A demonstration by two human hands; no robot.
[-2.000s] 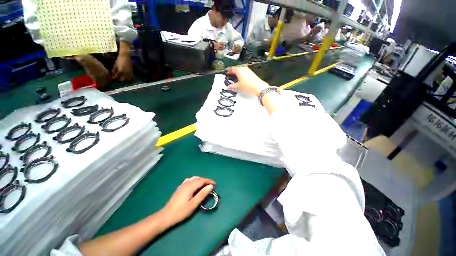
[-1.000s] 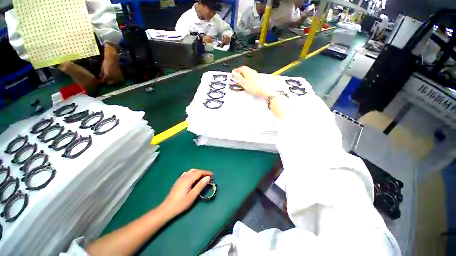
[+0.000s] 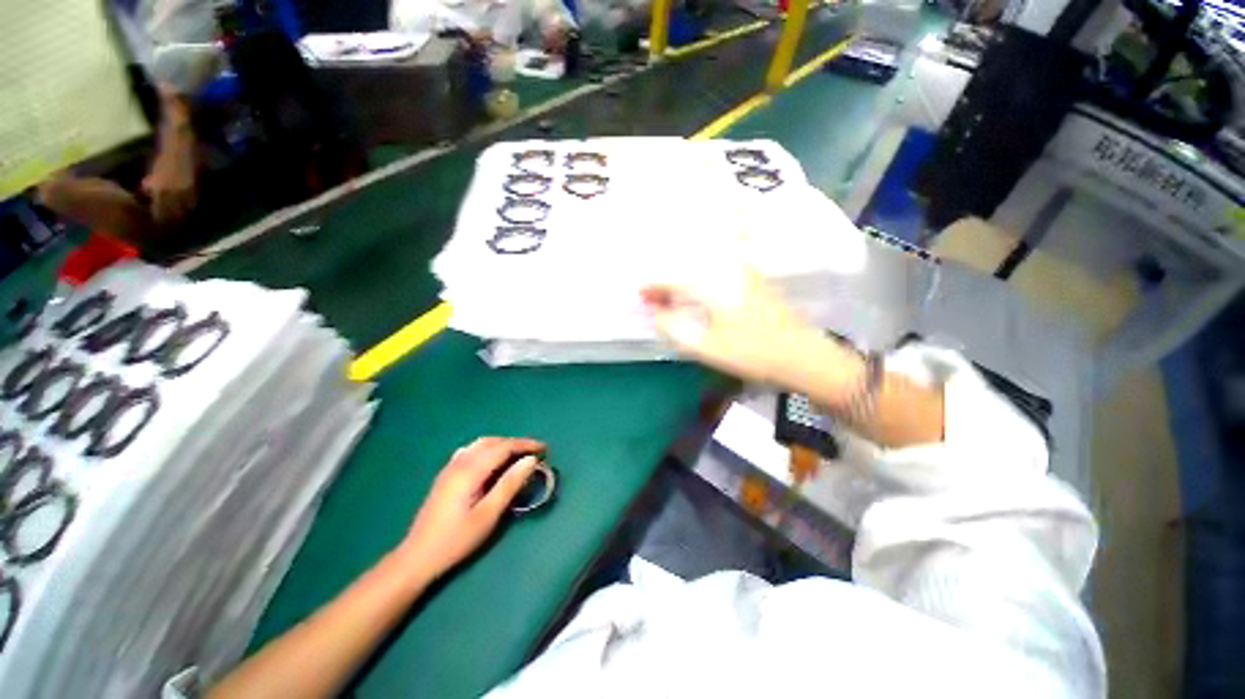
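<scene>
My left hand [image 3: 478, 494] rests on the green bench surface [image 3: 601, 464], its fingers on a black ring [image 3: 535, 488] that stands at its fingertips. My right hand [image 3: 724, 321] is blurred, over the front right part of the middle foam pile [image 3: 642, 239]; no ring shows in it, and its fingers are not clear. Black rings lie on that pile, several in a column at the left [image 3: 523, 212], two beside them [image 3: 586, 175] and two at the back right [image 3: 754, 169]. The left foam pile [image 3: 260, 451] carries rows of black rings [image 3: 126, 417].
A black handheld controller [image 3: 806, 426] with orange connectors lies right of the bench, partly behind my right arm. A pale machine bed [image 3: 901, 294] is at the right. A yellow strip [image 3: 399, 341] runs between the piles. People in white coats sit across the line.
My right hand has drawn back from the middle pile's rear toward its front right. Two rings now show in its second column. The left hand stays on its ring; the view has shifted.
</scene>
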